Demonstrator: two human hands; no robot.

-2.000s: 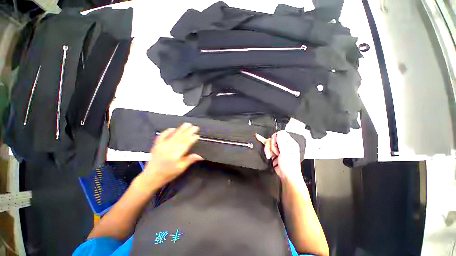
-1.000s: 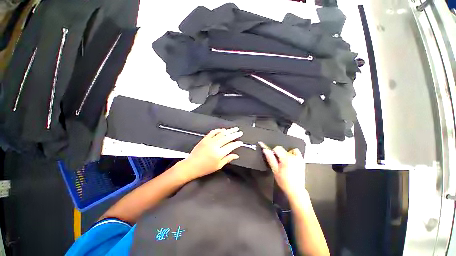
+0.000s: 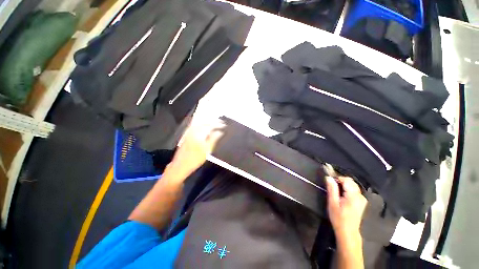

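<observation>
A dark zip pocket panel [image 3: 247, 144] lies slantwise at the white table's near edge, its silver zipper [image 3: 286, 169] facing up. My left hand [image 3: 197, 139] is on the panel's left end, fingers over its corner. My right hand [image 3: 344, 197] is at the panel's right end, thumb and fingers closed over the zipper's right end, which they hide. Whether the right hand also holds a tool cannot be seen. A messy pile of panels [image 3: 352, 100] lies beyond, to the right. A flatter stack of panels [image 3: 157, 58] hangs over the table's left end.
A blue plastic basket [image 3: 137, 171] is below the table at left. Another blue basket [image 3: 391, 16] is beyond the table. A long black strip [image 3: 453, 173] lies at the right. A green bundle [image 3: 37, 52] is at far left. A yellow line [image 3: 94, 213] runs along the floor.
The view has swung left, tilting the table. My left hand has moved from the middle of the zipper to the panel's left end. My right hand stays at the right end.
</observation>
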